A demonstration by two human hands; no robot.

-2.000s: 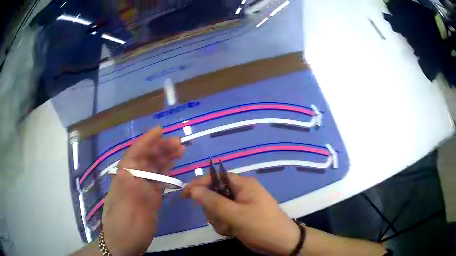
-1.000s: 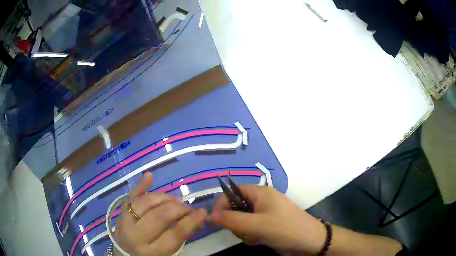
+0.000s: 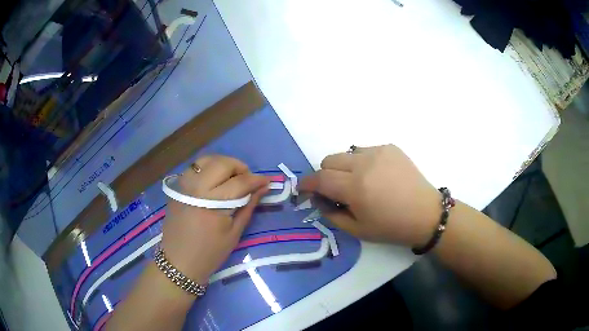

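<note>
The sewing template (image 3: 161, 258), a clear sheet that looks blue, lies on the white table. My left hand (image 3: 216, 194) pinches the narrow white tape (image 3: 206, 202), which loops over it, at the right end of the upper curve. My right hand (image 3: 368, 194) is beside it at the same end, with a small metal tool tip (image 3: 312, 215) showing under the fingers. The rest of the tool is hidden. Pink strips (image 3: 278, 238) and laid white strips (image 3: 284, 257) curve along the template. Short white end pieces (image 3: 328, 239) cross their right ends.
The white table (image 3: 400, 84) extends to the right of the template. A brown band (image 3: 174, 145) crosses the template, with a white tab (image 3: 108, 195) at its edge. Black cloth (image 3: 487, 22) is at the upper right. Dark reflective film (image 3: 77, 84) is at the upper left.
Both hands have moved up to the right end of the upper curve. The right hand has turned over and its tool now points down at the template. The view has shifted right.
</note>
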